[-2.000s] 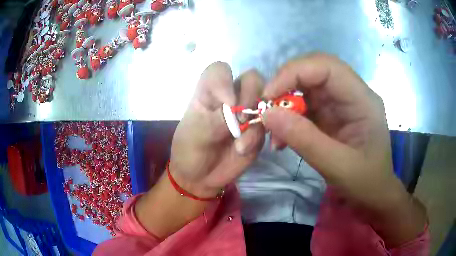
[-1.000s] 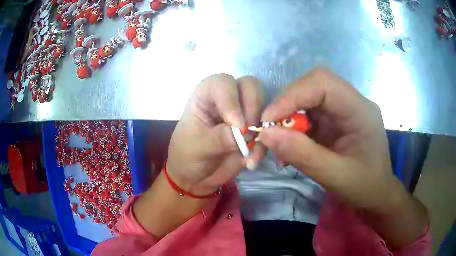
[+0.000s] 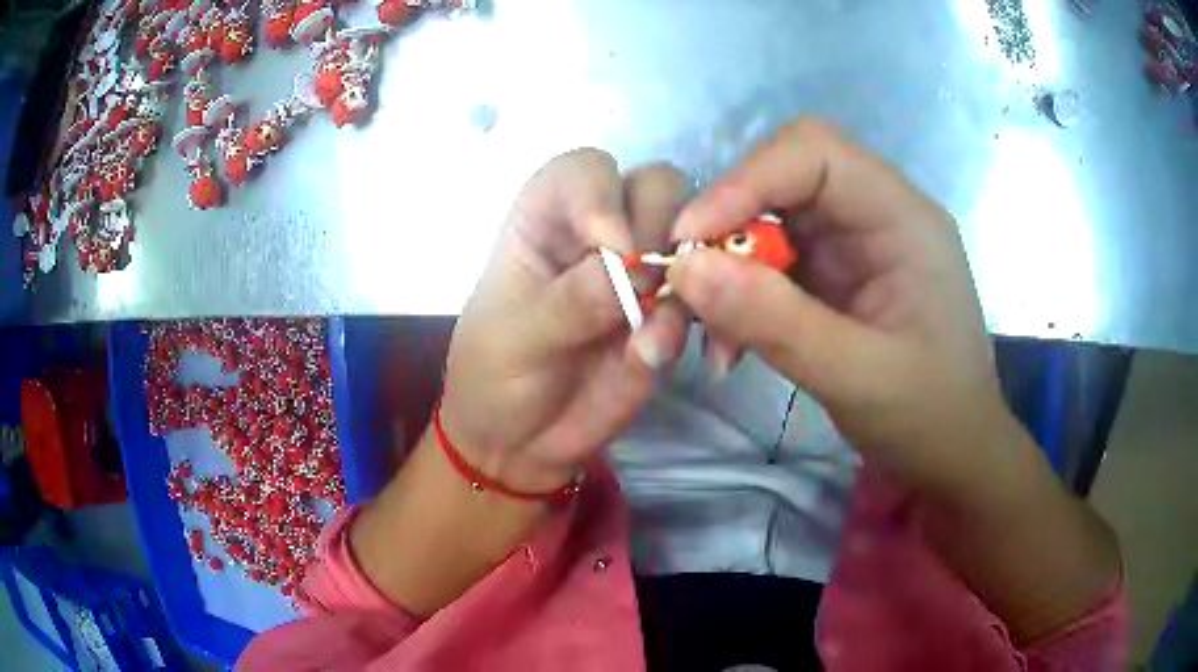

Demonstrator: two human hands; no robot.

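Observation:
A small red-and-white figurine point(image 3: 762, 244) is held between both hands, lying sideways with its red head to the right. Its round white base disc point(image 3: 621, 289) shows nearly edge-on at the left end. My left hand point(image 3: 552, 315) grips the base and the red legs with thumb and fingers. My right hand point(image 3: 841, 276) pinches the white body just below the head. The fingers hide part of the body and legs.
A figurine pile point(image 3: 125, 145) spreads over the left of the metal bench point(image 3: 434, 250). Below the bench edge, a blue crate point(image 3: 132, 460) holds many small red pieces point(image 3: 250, 446). A red container point(image 3: 72, 433) is at far left. More red pieces point(image 3: 1167, 50) lie at the top right.
Both hands stay on the figurine. They have risen slightly in the picture since one second ago. The base disc has turned from a slanted oval to nearly edge-on since two seconds ago.

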